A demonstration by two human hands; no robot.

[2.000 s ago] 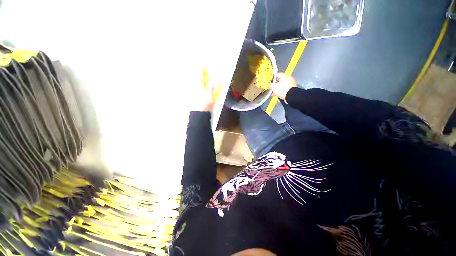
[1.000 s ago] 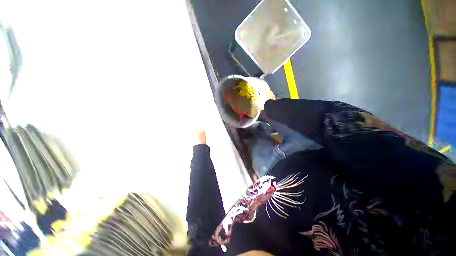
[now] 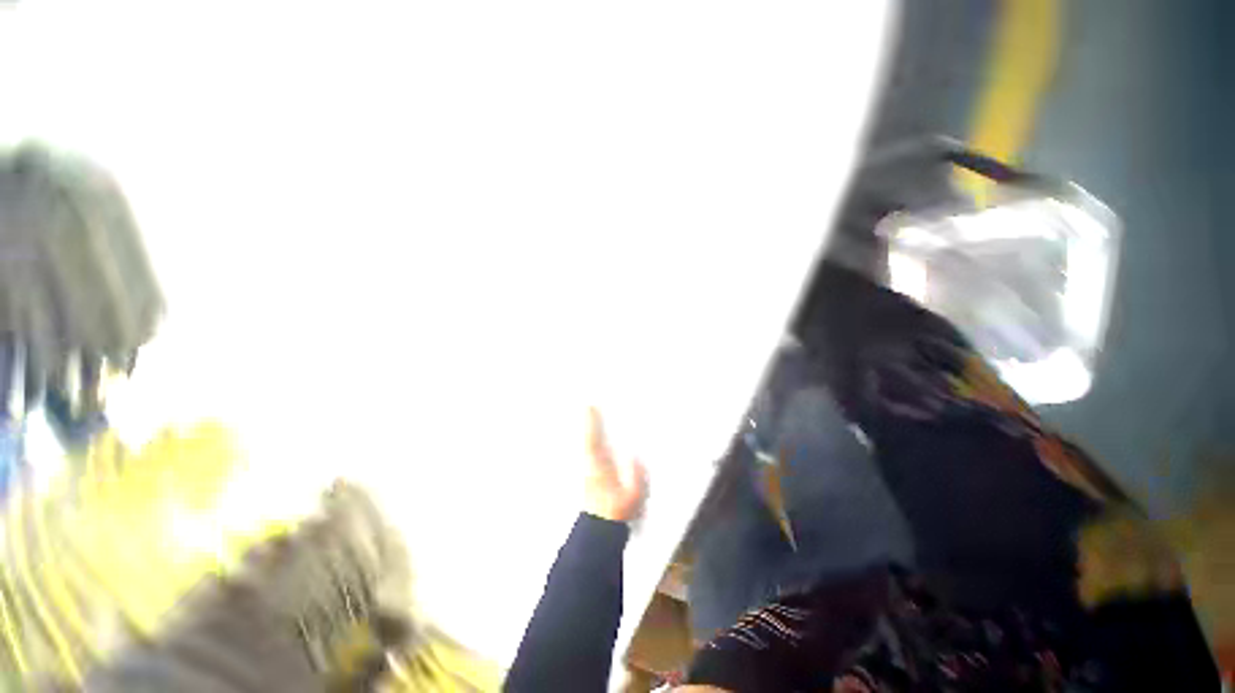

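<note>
My left hand point(image 3: 616, 481) is over the white worktable point(image 3: 474, 271), near its edge. Its fingers look apart and I see nothing in it, though glare washes out part of it. My right sleeve point(image 3: 921, 393) reaches up to the table edge; the right hand itself does not show. Blurred grey-brown stacked pouches point(image 3: 68, 264) stand at the far left. Another pouch stack point(image 3: 291, 596) with yellow strips point(image 3: 176, 487) around it is at the lower left.
A clear plastic bin point(image 3: 1009, 291) is on the floor side to the right, beyond my sleeve. A yellow lane line point(image 3: 1019, 81) runs over the grey-blue floor at the top right. A brown carton-like piece point(image 3: 660, 634) shows below the table edge.
The view has swung and is blurred. My right hand held the scrap tub's rim before; now neither hand nor tub shows. My left hand is still over the table.
</note>
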